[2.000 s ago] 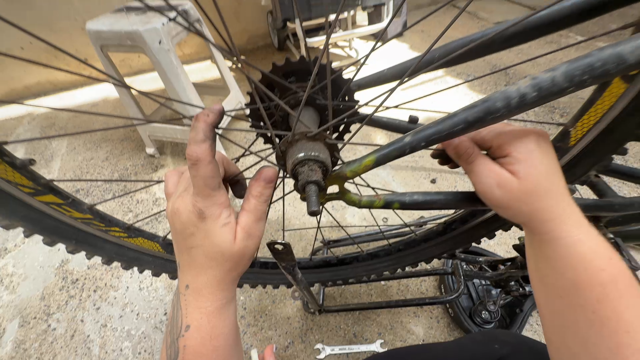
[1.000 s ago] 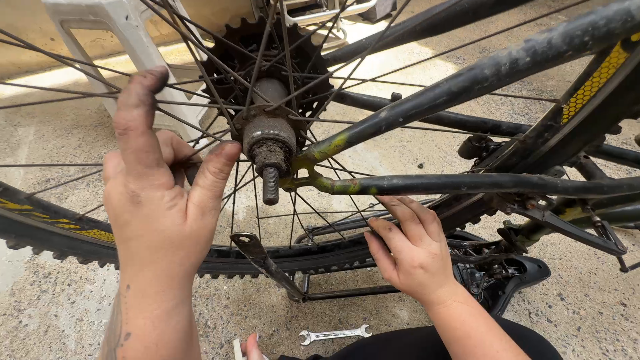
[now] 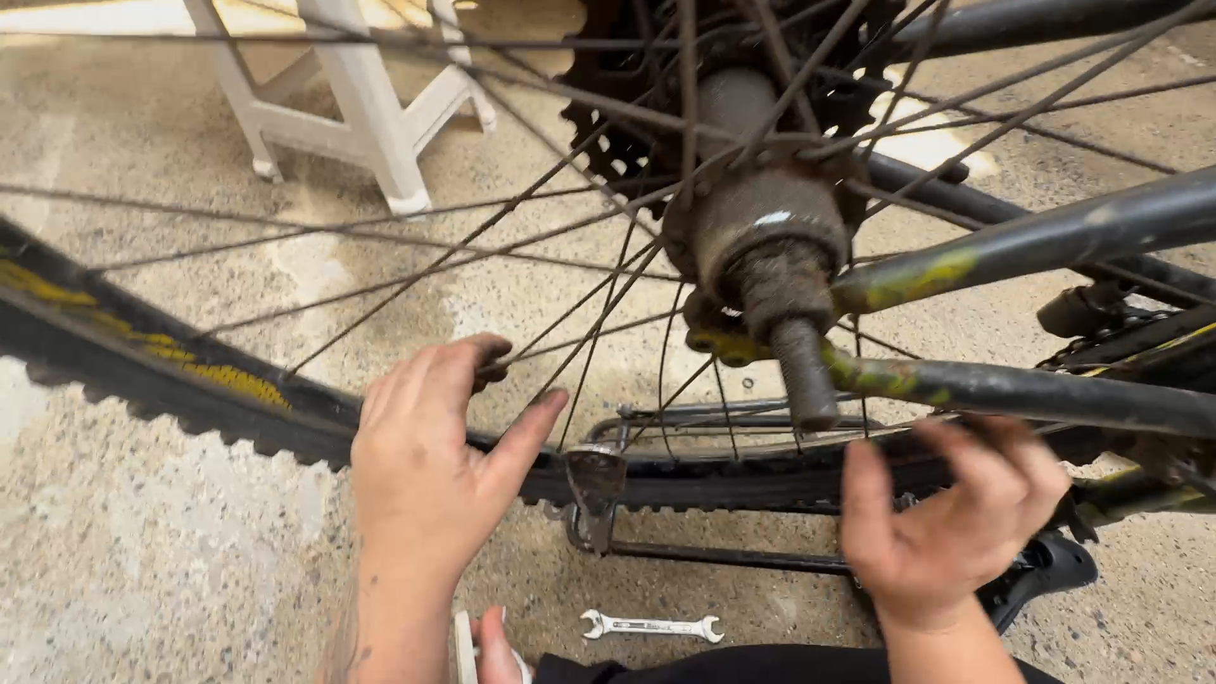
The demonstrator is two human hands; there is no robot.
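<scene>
A bicycle wheel's rusty hub (image 3: 774, 218) fills the upper middle, its threaded axle (image 3: 806, 380) pointing down toward the camera beside the yellow-marked frame dropout (image 3: 727, 344). Behind the hub sits a dark sprocket cassette (image 3: 627, 123). My left hand (image 3: 442, 446), with blackened fingertips, is at the lower part of the wheel by the tyre and spokes, thumb and fingers apart, holding nothing visible. My right hand (image 3: 950, 513) is below the lower frame tube (image 3: 1035, 388), near the tyre (image 3: 741, 486), fingers spread. A metal bracket end (image 3: 597, 475) is between the hands.
A double open-ended wrench (image 3: 652, 626) lies on the speckled floor near my dark-clothed leg. Part of a foot in a light sandal (image 3: 494, 646) shows beside it. A white plastic stool (image 3: 366, 123) stands behind the spokes. A black bicycle saddle (image 3: 1050, 575) is at the lower right.
My left hand has moved from beside the hub down to the tyre. My right hand, earlier at the frame tubes, is now below the lower one. The view has shifted closer to the hub.
</scene>
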